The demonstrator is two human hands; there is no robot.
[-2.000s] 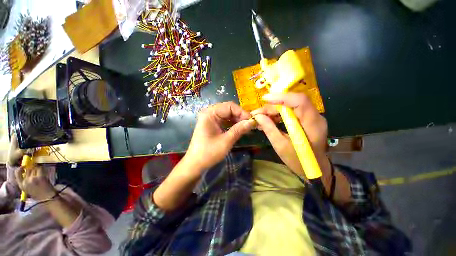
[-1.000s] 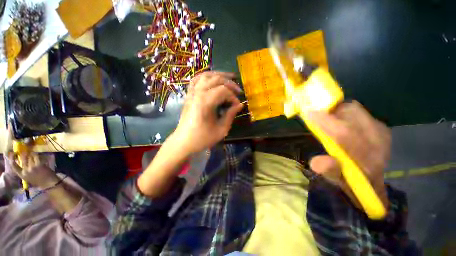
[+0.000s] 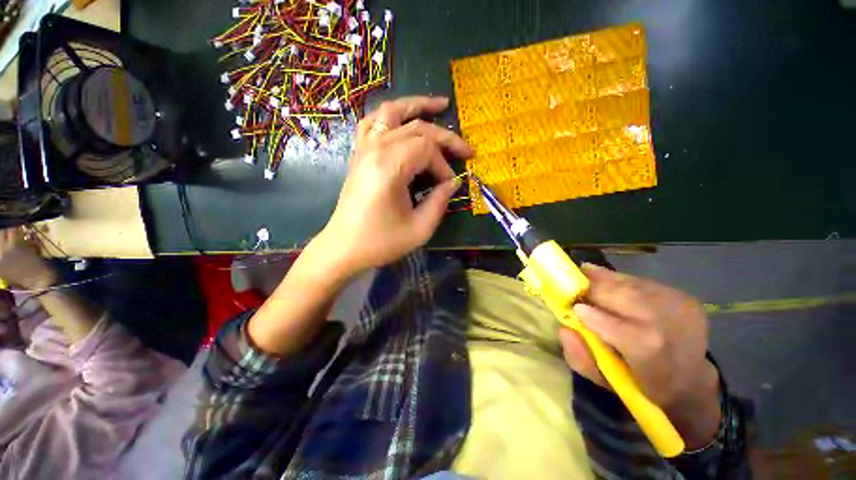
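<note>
The amber circuit board panel (image 3: 563, 122) lies on the dark benchtop in front of me. My right hand (image 3: 648, 342) holds the yellow soldering iron (image 3: 561, 277), its thin silver tip touching or just above the panel's left edge near the lower corner. My left hand (image 3: 399, 178) is at that same edge, thumb and fingers pinching a connector lead (image 3: 460, 199). Its wires reach the panel edge; the rest of it is mostly hidden by my fingers.
A pile of loose leads (image 3: 305, 70) lies left of the panel. Black fume fans (image 3: 108, 108) stand at the left. A single white plug (image 3: 263, 235) lies near the bench's front edge (image 3: 375, 250). Another person's hand (image 3: 23, 262) and sleeve show at lower left.
The iron has swung from above the panel down to its left edge, with my right hand now lower. My left hand stays by that edge. The view has shifted, showing the panel larger.
</note>
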